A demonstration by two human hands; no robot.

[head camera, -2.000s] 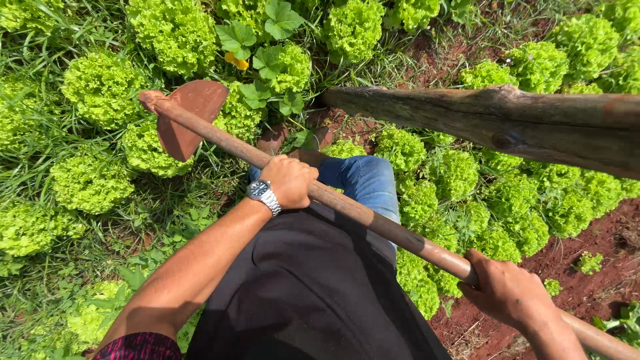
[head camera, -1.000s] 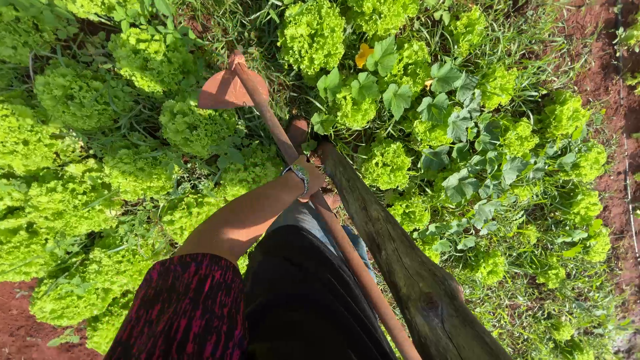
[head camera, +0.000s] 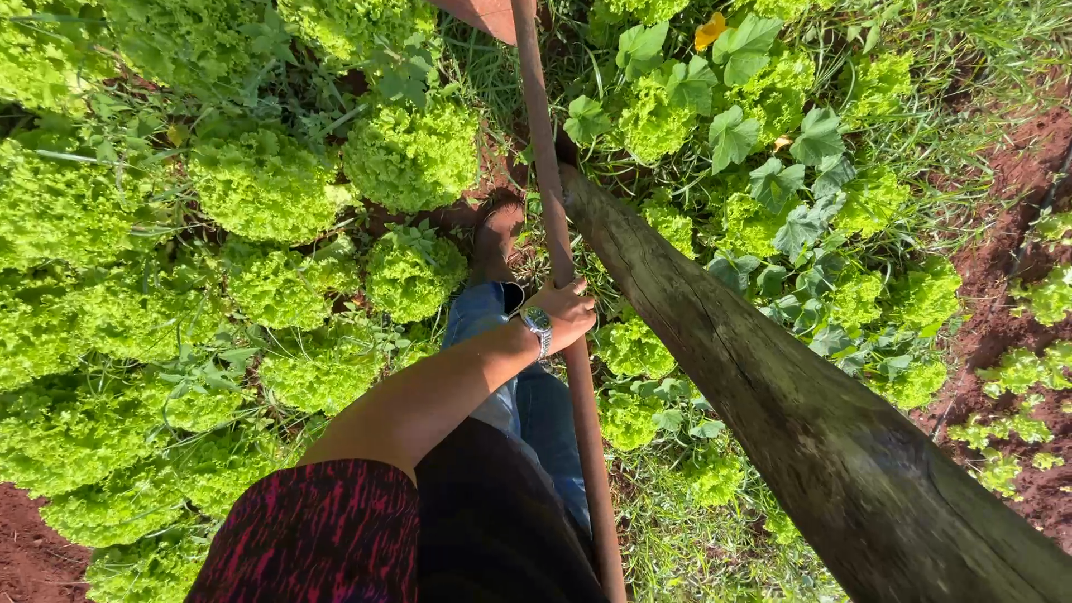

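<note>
My left hand (head camera: 566, 315), with a metal wristwatch (head camera: 537, 327) on its wrist, is closed around the long wooden handle of a hoe (head camera: 548, 167). The handle runs from the top edge of the view down to the bottom edge, just right of my jeans (head camera: 553, 410). Only a corner of the hoe's reddish, soil-stained blade (head camera: 486, 15) shows at the top; the rest is cut off. My right hand is outside the view.
A thick wooden post (head camera: 754, 368) slants from beside the handle to the lower right. Lettuce heads (head camera: 412, 157) crowd the left side. Broad-leaved plants (head camera: 733, 138) with a yellow flower (head camera: 710, 32) grow at the right, beside red soil (head camera: 1005, 218). My foot (head camera: 501, 226) stands between lettuces.
The hoe has swung from a slant to nearly upright in the view, its blade now mostly past the top edge. My right hand, on the handle two seconds ago, has left the view. The view has turned.
</note>
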